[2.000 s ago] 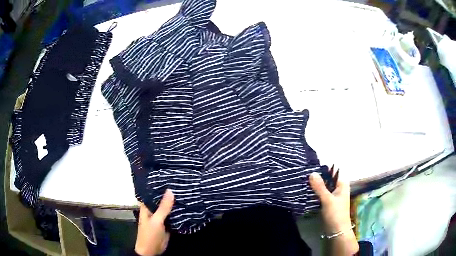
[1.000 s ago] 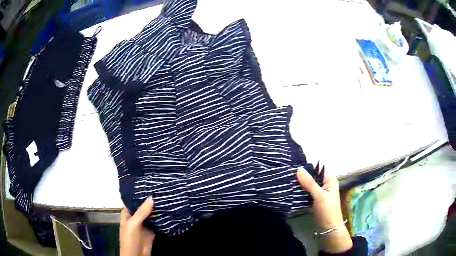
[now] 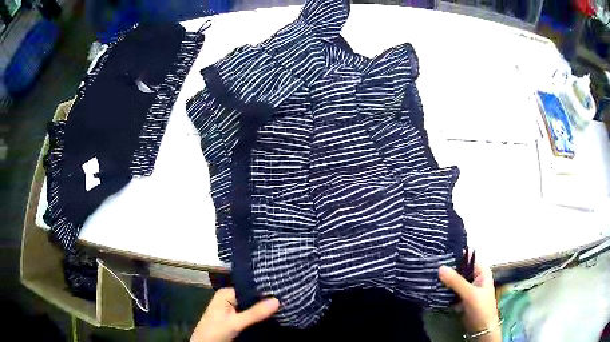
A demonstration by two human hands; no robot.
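Observation:
A black garment with thin white broken stripes and ruffled edges lies spread on the white table, its near end over the table's front edge. A plain black band runs down its left side. My left hand grips its near left corner, thumb on top. My right hand grips its near right corner, thumb on top. Small dark pointed tips, probably thread snips, stick up from my right hand. The fingers under the cloth are hidden.
Stacked black garments with striped ruffles lie at the left, with a white label. A tan carton stands below them. A blue-and-white packet lies at the right beside a white crumpled item. White material hangs low at the right.
The view has shifted, so the table and its things sit further right and lower. Both hands still hold the near corners. My left thumb now points more sideways across the cloth.

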